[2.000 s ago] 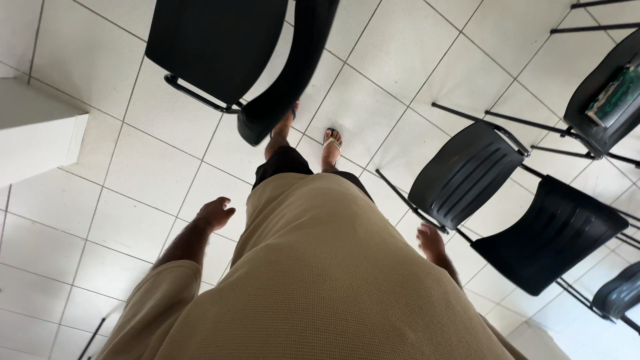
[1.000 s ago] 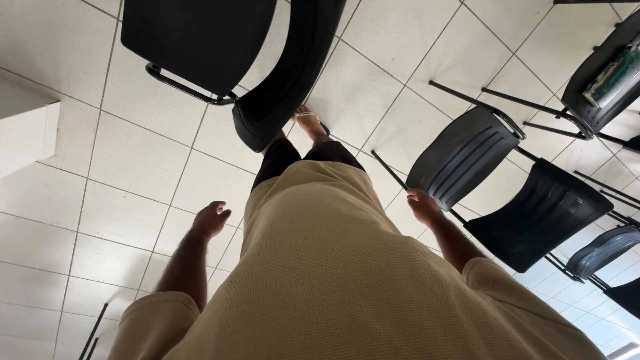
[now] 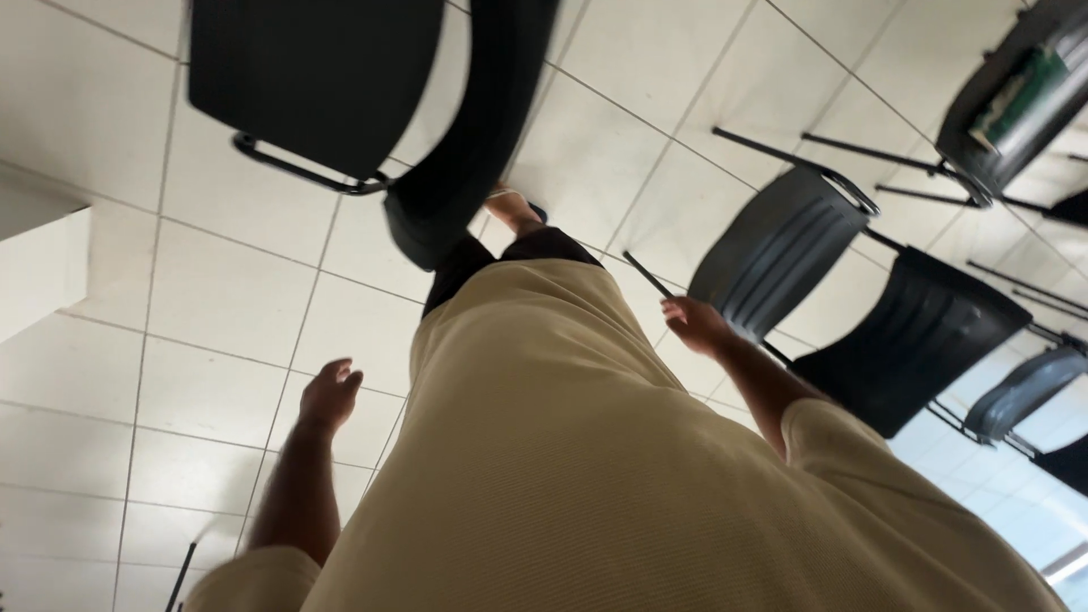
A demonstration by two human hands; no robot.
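Observation:
My left hand hangs beside my body over the tiled floor, its fingers loosely curled and touching nothing. On the other side, my right hand has bent fingers and overlaps the near edge of a black plastic chair in the view; whether it touches the chair cannot be told. No object shows in either hand. A beige shirt covers my torso, with dark shorts beyond its hem. One foot in a sandal shows partly behind a nearer black chair; the other foot is hidden.
Several black chairs with metal legs line the right side; on the seat of one at the upper right lies a green object. A white block-like fixture juts in at the left edge. Pale square tiles cover the floor.
Two seconds ago a sandalled foot stood plainly in view; now one foot is partly behind the near chair. My right arm shows more fully than at first, with its hand nearer the chair.

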